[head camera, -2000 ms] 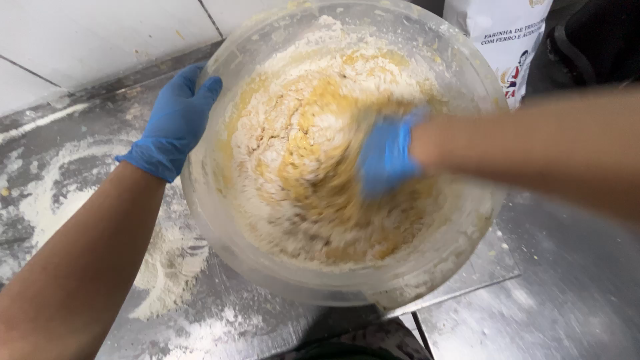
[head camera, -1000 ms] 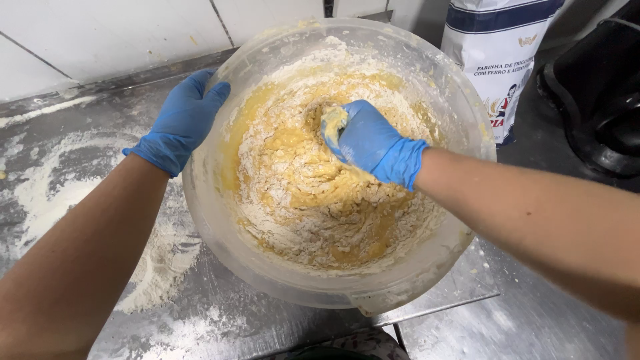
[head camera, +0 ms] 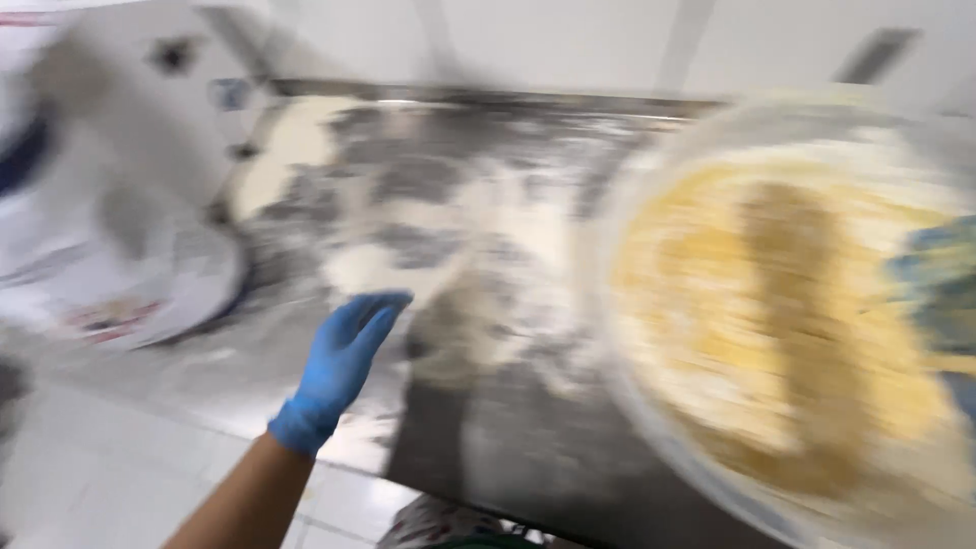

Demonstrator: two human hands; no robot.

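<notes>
My left hand [head camera: 343,366], in a blue glove, hangs over the floured steel counter with nothing in it, its fingers close together and extended. To its right stands a large translucent plastic bowl [head camera: 621,328] of yellow dough mixture [head camera: 701,267] streaked with white flour. My right hand [head camera: 942,286], its blue glove smeared with dough, is blurred at the right edge of the view, over the bowl. Its fingers are cut off and smeared by motion, so their pose is unclear.
White flour [head camera: 374,267] lies scattered on the steel counter [head camera: 503,450]. White printed sacks [head camera: 130,252] stand at the left. A tiled wall [head camera: 549,46] runs behind, and tiled floor [head camera: 343,496] shows below the counter's front edge.
My left hand has let go of the bowl's rim and moved left, away from it. My right hand has left the middle of the dough. The view has swung left.
</notes>
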